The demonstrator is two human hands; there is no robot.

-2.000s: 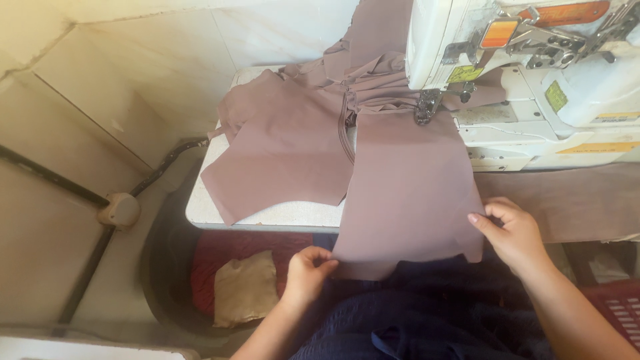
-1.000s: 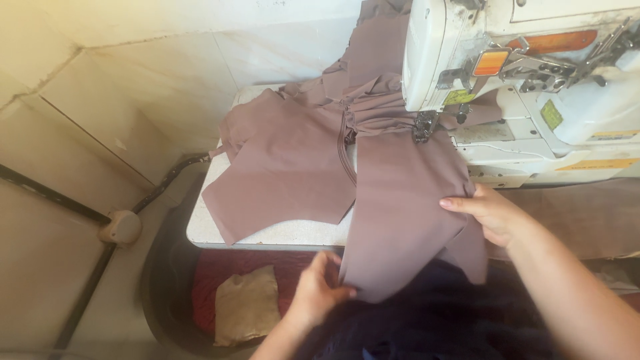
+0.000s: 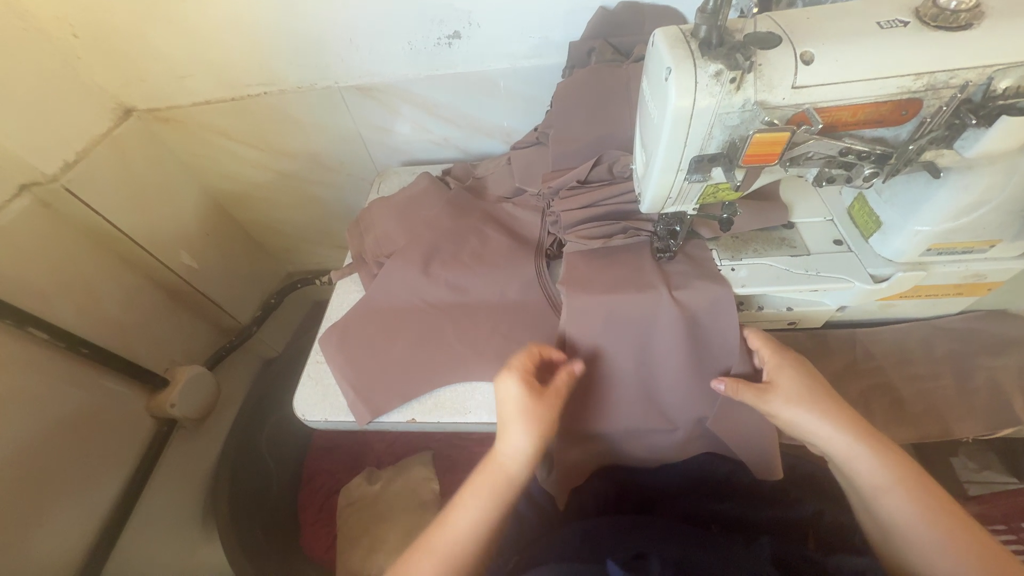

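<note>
A mauve fabric panel (image 3: pixel 648 360) hangs over the front edge of the sewing table, its upper end under the presser foot (image 3: pixel 670 236) of a white industrial sewing machine (image 3: pixel 720 104). My left hand (image 3: pixel 532 396) is at the panel's left edge, thumb and forefinger nearly together; whether cloth is pinched between them is unclear. On the right edge my right hand (image 3: pixel 788 392) has its thumb on top and its fingers behind the cloth. Gathered mauve cloth (image 3: pixel 600 196) lies behind the panel, and a flat mauve piece (image 3: pixel 448 296) is spread to the left.
The white table edge (image 3: pixel 400 416) runs before the flat piece. Below it are a dark tub (image 3: pixel 264 472) with red cloth and a beige cloth piece (image 3: pixel 388 504). More brownish fabric (image 3: pixel 912 376) lies at right. A tiled wall (image 3: pixel 240 152) stands close behind and left.
My left hand has moved up along the panel's left edge, from the lower corner where it was earlier. The panel's lower end now hangs in folds; two seconds ago it was stretched between both hands.
</note>
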